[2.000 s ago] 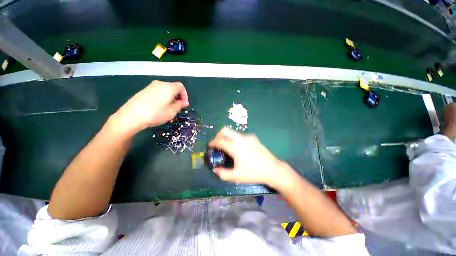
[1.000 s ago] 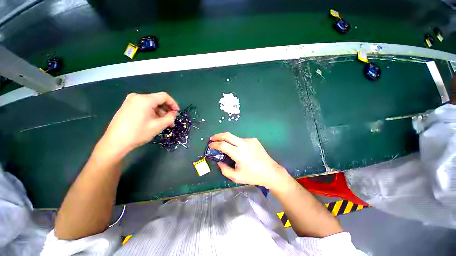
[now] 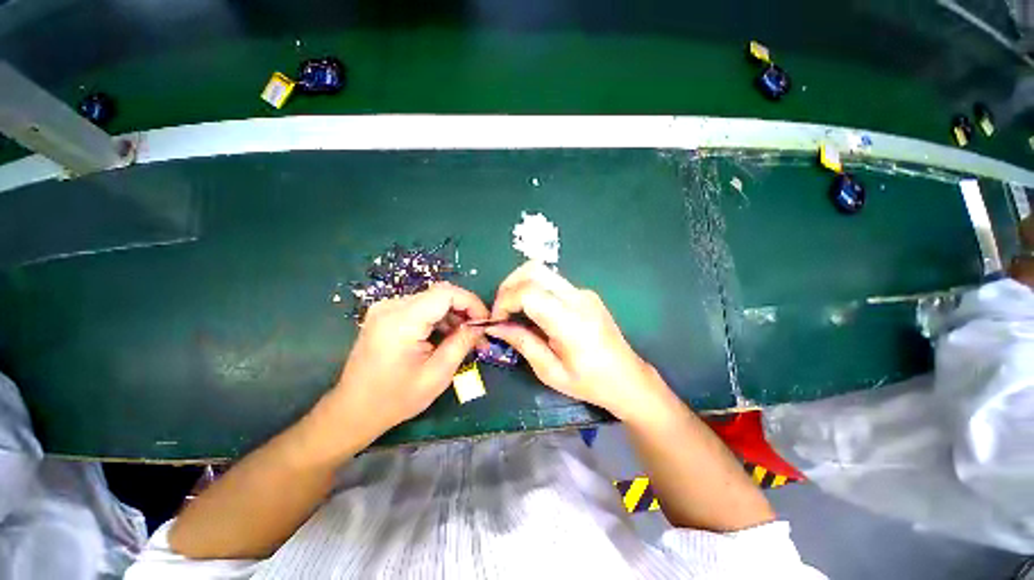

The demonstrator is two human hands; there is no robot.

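My left hand (image 3: 414, 346) and my right hand (image 3: 567, 340) meet fingertip to fingertip in front of me, pinching a thin small component (image 3: 481, 323) between them. A dark electronic unit (image 3: 497, 354) lies just below the fingertips, partly hidden by my right hand. Its yellow and silver battery (image 3: 468, 383) lies beside it at the lower left. A pile of small dark wired components (image 3: 403, 270) is beyond my left hand, partly covered by it. A small heap of white bits (image 3: 536, 238) is beyond my right hand.
A pale rail (image 3: 431, 131) separates the bench from the green conveyor (image 3: 544, 68), which carries several dark units (image 3: 322, 76). Another unit (image 3: 847, 193) lies on the bench at the right, its battery against the rail. White-sleeved people (image 3: 998, 363) sit at both sides.
My left hand has moved from the pile to my right hand. My right hand has let go of the unit and now pinches the component. Units on the belt have shifted left.
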